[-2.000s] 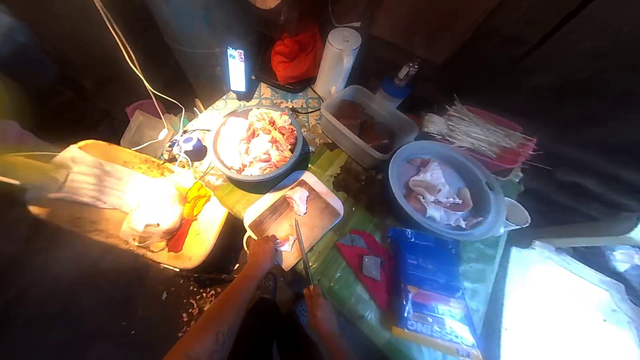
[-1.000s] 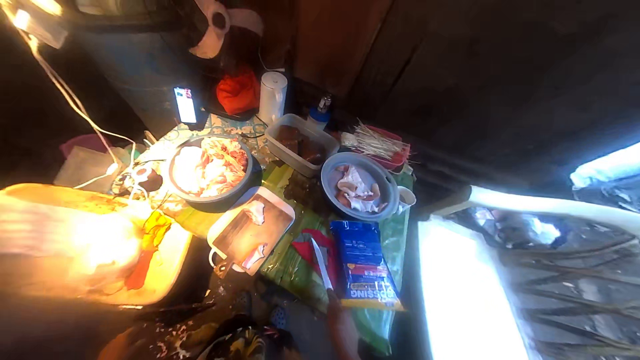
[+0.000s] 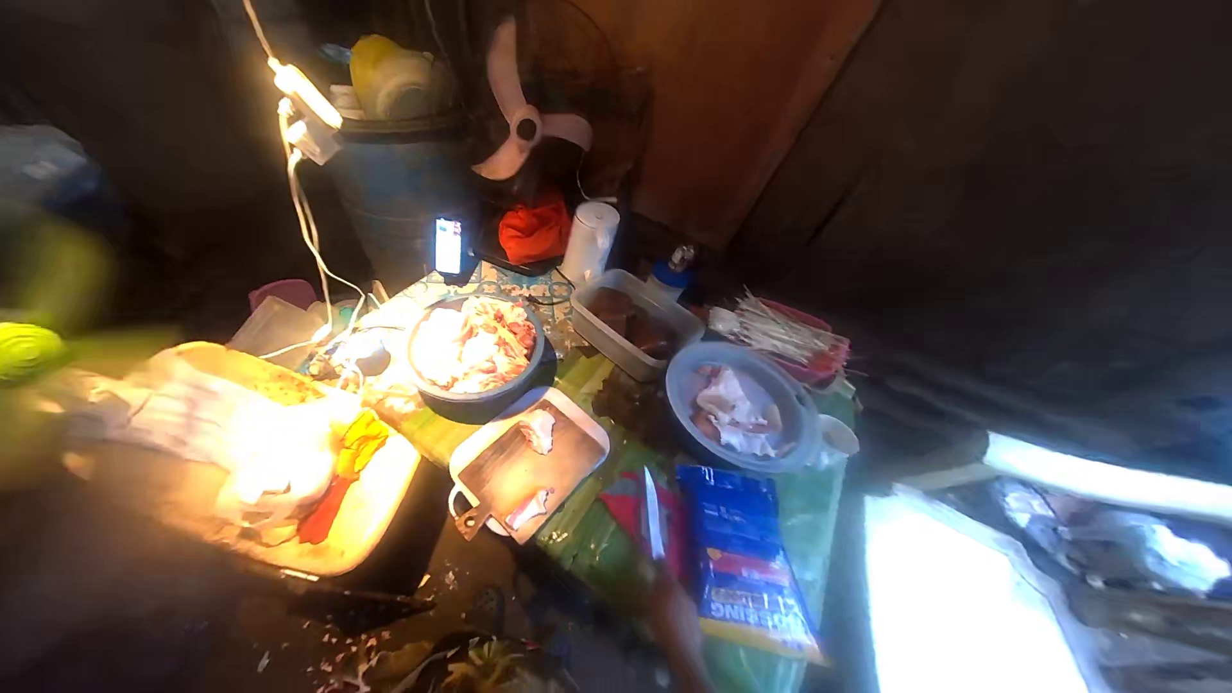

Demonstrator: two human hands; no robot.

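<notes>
A knife (image 3: 654, 515) rises from my right hand (image 3: 671, 606), which is blurred and closed around its handle. The blade lies over or just above a red packet or cloth (image 3: 628, 500), beside a blue printed plastic pack (image 3: 741, 539). My left hand is out of the frame. Two pieces of raw meat (image 3: 539, 431) rest apart on a wooden cutting board (image 3: 496, 476) set in a white tray. Behind the board, a dark basin (image 3: 481, 390) is heaped with raw meat (image 3: 486, 342). A grey-blue bowl (image 3: 685, 409) to the right holds more pale meat or skin (image 3: 736, 409).
Farther back are a plastic container of dark liquid (image 3: 635, 327), bamboo sticks (image 3: 780, 332), a white jug (image 3: 590, 241), a lit phone (image 3: 449, 245) and a fan (image 3: 526, 127). Left stands a large yellowish tray (image 3: 385, 500) with bags. Cords (image 3: 306, 221) hang nearby. A cup (image 3: 835, 441) touches the bowl's side.
My left hand has left the board and the frame. My right hand has moved right with the knife, from the board to the red item. The view has shifted.
</notes>
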